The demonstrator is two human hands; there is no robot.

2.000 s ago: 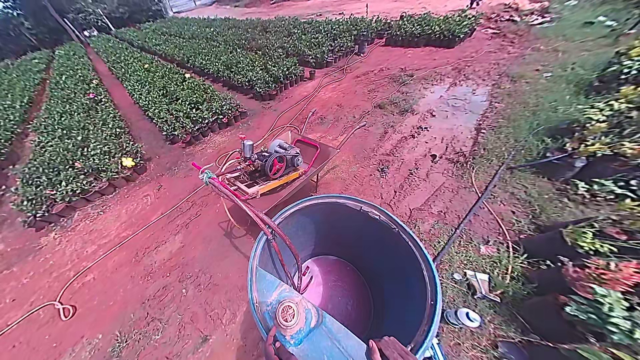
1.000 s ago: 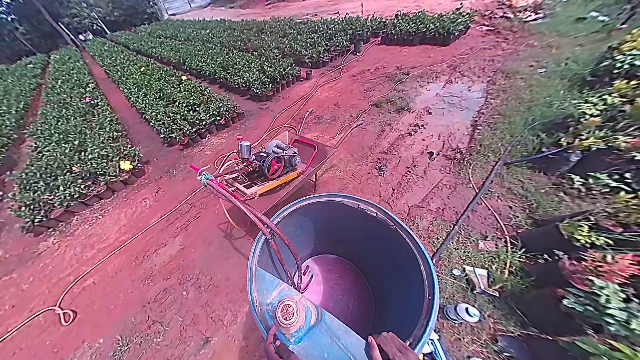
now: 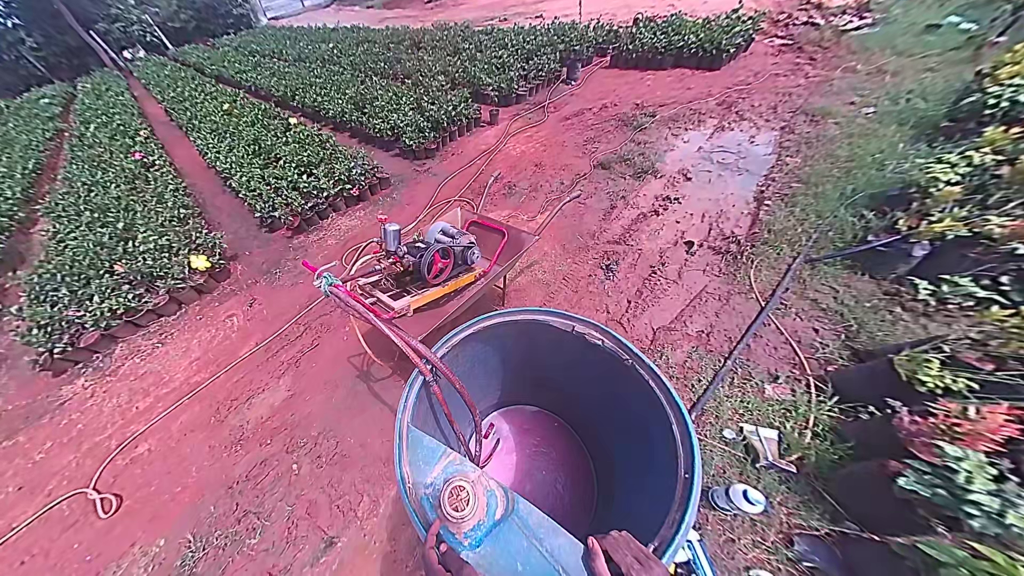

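A large blue plastic drum (image 3: pixel 688 448) stands upright with its top cut away, leaving a blue strip of lid (image 3: pixel 520 520) across the near left side. A round screw cap (image 3: pixel 458 499) sits in that strip. My left hand (image 3: pixel 444 552) rests at the strip's near edge, just below the cap, and is cut off by the frame. My right hand (image 3: pixel 626 554) lies at the strip's right part by the drum's near rim, fingers bent. Whether either hand grips the strip is unclear. Dark red hoses (image 3: pixel 424 360) run over the rim down into pinkish liquid (image 3: pixel 540 464) at the bottom.
Beyond the drum, a wheelbarrow (image 3: pixel 516 244) carries a motor pump (image 3: pixel 436 252). A thin hose (image 3: pixel 216 392) crosses the red soil at left. Potted plants (image 3: pixel 264 152) stand in blocks behind. To the right are a black pipe (image 3: pixel 748 332), a can (image 3: pixel 738 499) and more plants. A puddle (image 3: pixel 720 168) lies farther back.
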